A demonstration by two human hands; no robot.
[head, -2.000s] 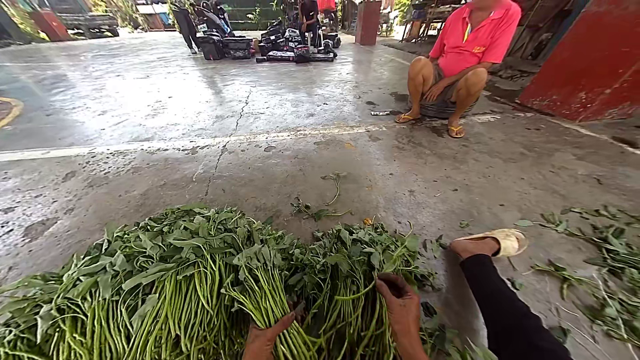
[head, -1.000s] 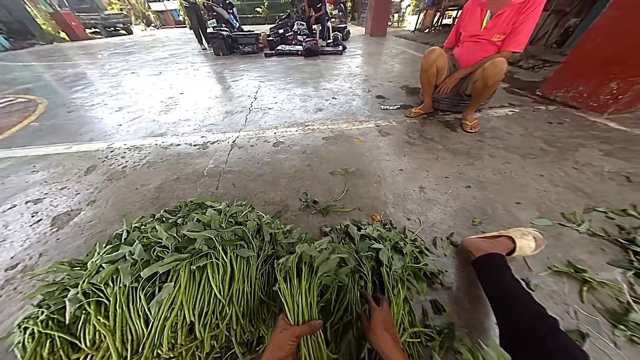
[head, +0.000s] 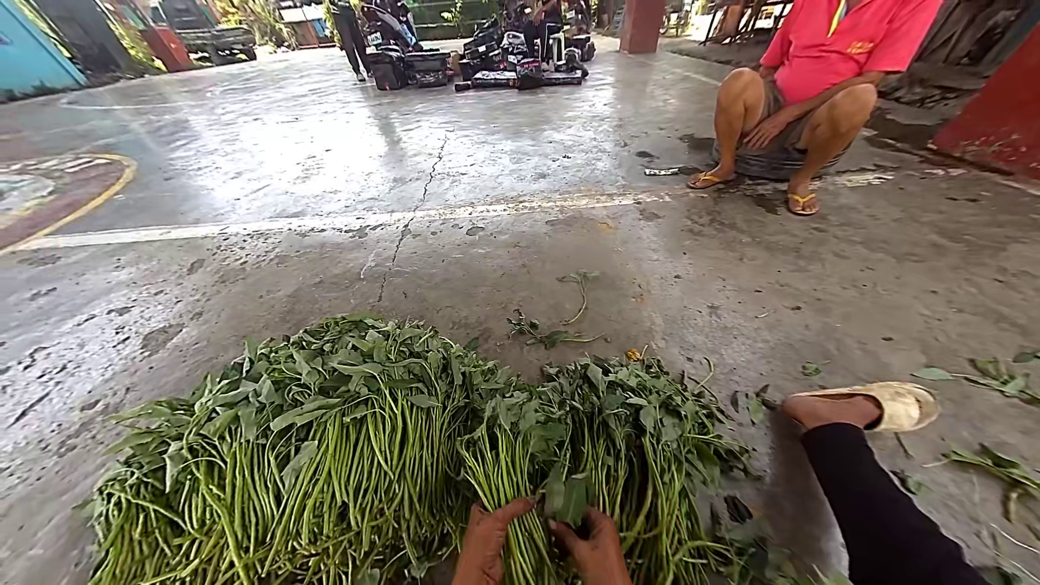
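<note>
A wide heap of leafy greens with long green stems point(head: 325, 439) lies on the concrete at the lower left. Beside it on the right is a smaller pile of the same greens point(head: 650, 439). Between the two, my left hand point(head: 491, 536) grips a bundle of stems point(head: 508, 487) from its left side, thumb across the front. My right hand point(head: 589, 540) is at the bundle's right side, pinching a broad green leaf point(head: 568, 496) between thumb and fingers. The stem ends below my hands are out of view.
Loose sprigs point(head: 552, 335) lie beyond the piles, and more scattered greens point(head: 995, 467) at the right. My leg in a black legging and beige shoe point(head: 906, 406) stretches along the right. A person in a red shirt point(head: 845, 49) sits ahead; parked motorcycles point(head: 520, 61) stand farther back.
Two seconds ago my right hand held a stem out over the right-hand pile; one second ago it was low among the stems. Now it pinches a leaf close to my left hand.
</note>
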